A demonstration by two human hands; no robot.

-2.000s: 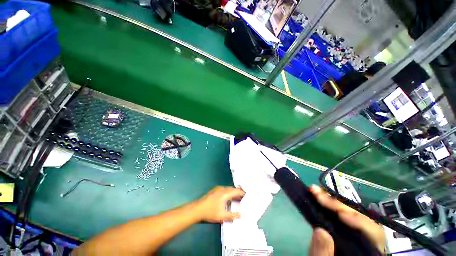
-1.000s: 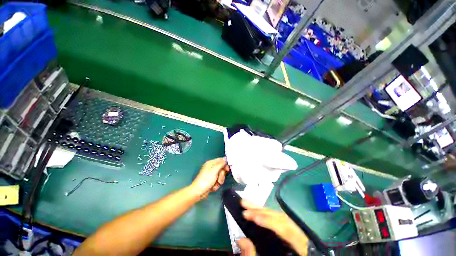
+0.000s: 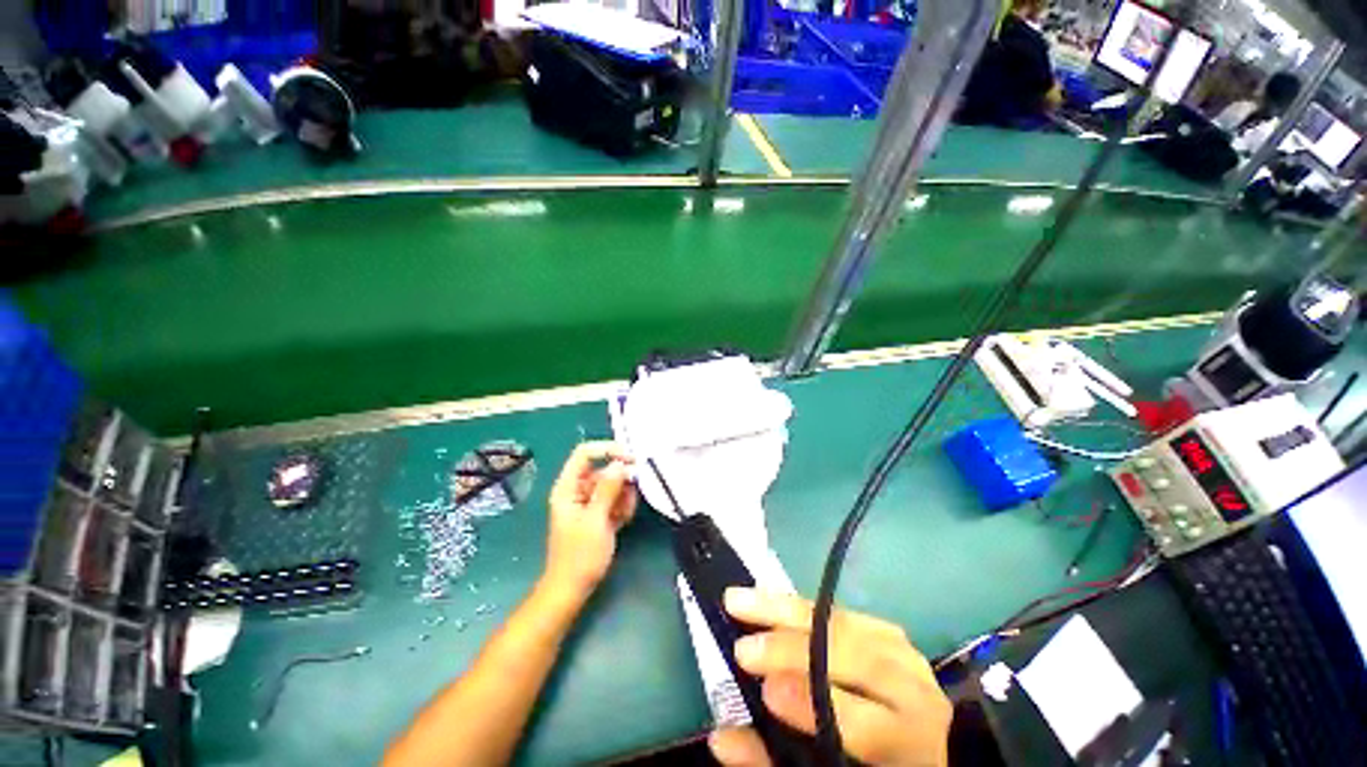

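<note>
The white camera housing [image 3: 708, 427] lies on the green bench mat in front of me, with a black part at its far end. My right hand [image 3: 840, 674] grips the black electric screwdriver [image 3: 717, 577], whose thin bit reaches over the near left part of the housing. Whether the tip touches a screw cannot be told. My left hand [image 3: 595, 492] is at the left edge of the housing with bent fingers; whether it holds something small cannot be told.
Loose screws [image 3: 445, 547] lie left beside the round tray [image 3: 495, 475]. Grey parts drawers [image 3: 90, 584] stand at far left. A blue block [image 3: 1000, 462], power supply [image 3: 1229, 477] and keyboard [image 3: 1252, 644] are at right. The screwdriver's black cable [image 3: 915, 427] crosses the view. A metal post [image 3: 885, 180] stands behind.
The view has turned and levelled. The screwdriver, low over the near part a second ago, now points its bit onto the housing. My left hand stays at the housing's left side.
</note>
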